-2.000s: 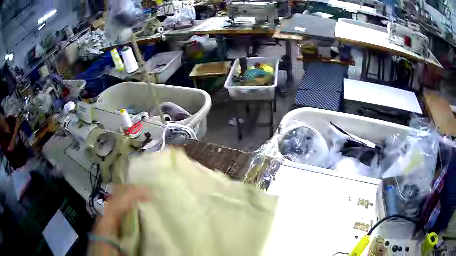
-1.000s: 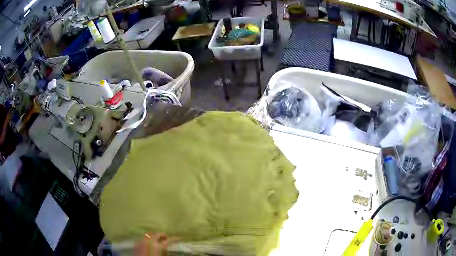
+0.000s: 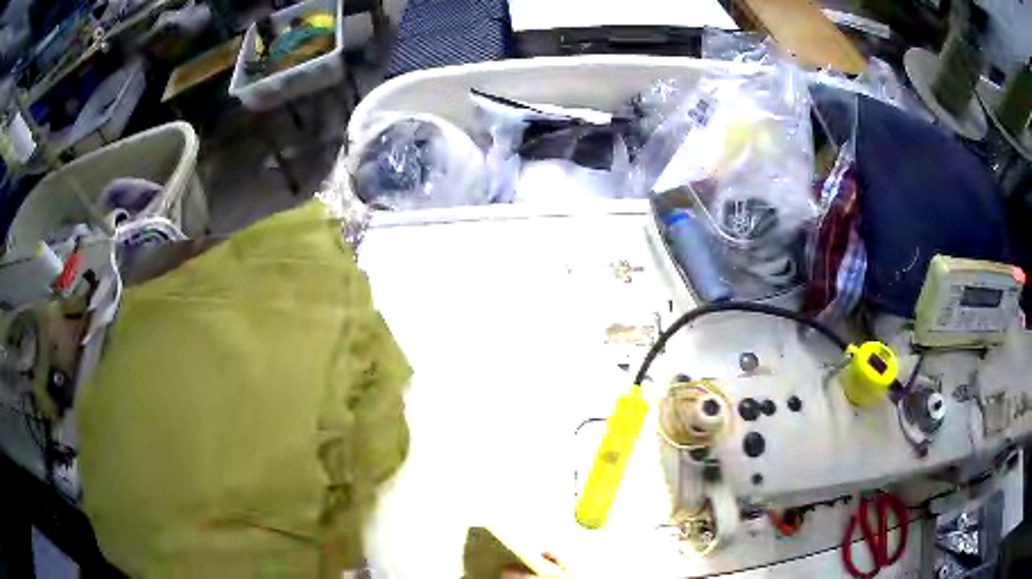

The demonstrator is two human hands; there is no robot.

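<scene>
A stack of olive-green cut pieces (image 3: 226, 385) with ragged layered edges lies left of the white board (image 3: 487, 294). A small part of another olive cloth (image 3: 484, 554) shows at the bottom edge, in front of the machine. A bit of skin-coloured finger (image 3: 549, 561) appears beside it, cut off by the frame; which hand it is cannot be told. The rest of my hands is out of the picture, so their grip is hidden. The white sewing machine head (image 3: 781, 424) stands right, with a yellow lamp (image 3: 612, 458) lit over the work.
Red-handled scissors (image 3: 875, 534) lie right of the machine. A cream control box (image 3: 965, 302) stands behind it. A white bin (image 3: 436, 85) with plastic-bagged items is beyond the board. Another bin (image 3: 170, 170) stands at far left.
The view has turned right, so the stack sits further left and the machine is in full view. The hand seen earlier at the stack is no longer clearly visible there.
</scene>
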